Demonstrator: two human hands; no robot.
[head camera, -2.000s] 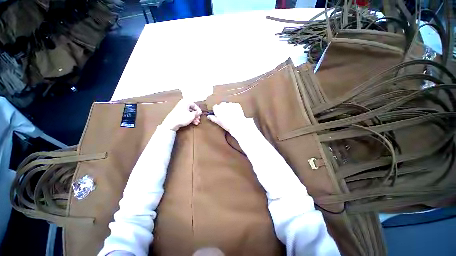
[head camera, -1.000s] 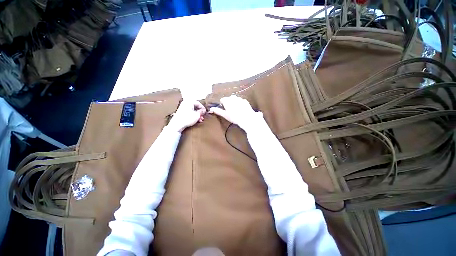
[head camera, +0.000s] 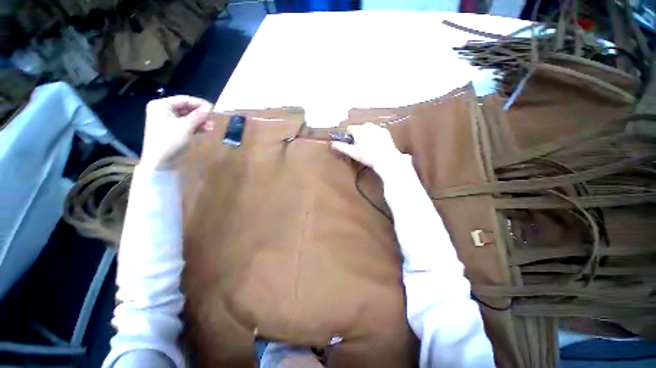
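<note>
A large brown bag panel (head camera: 288, 237) lies in front of me, with a notch in its top edge and a centre seam. My left hand (head camera: 169, 129) is at the panel's upper left corner, thumb and fingertips close together; whether they pinch anything is unclear. My right hand (head camera: 370, 146) is closed around a small dark trimming tool (head camera: 340, 136) beside the notch. A black cord (head camera: 370, 198) curls below it. A dark rectangular item (head camera: 234, 131) lies on the panel right of my left hand. A gold clasp (head camera: 480, 238) is on the right.
Brown handles (head camera: 97, 194) hang at the left; more straps (head camera: 590, 194) spread at the right. Strap strips (head camera: 503, 56) are heaped on the white table (head camera: 324, 57) behind. Brown bags (head camera: 137, 50) are piled at the upper left. Part of my lap shows at the bottom.
My left hand has moved from the notch to the upper left corner. My right hand stays by the notch. The view has shifted, and the panel's lower edge with a gap now shows.
</note>
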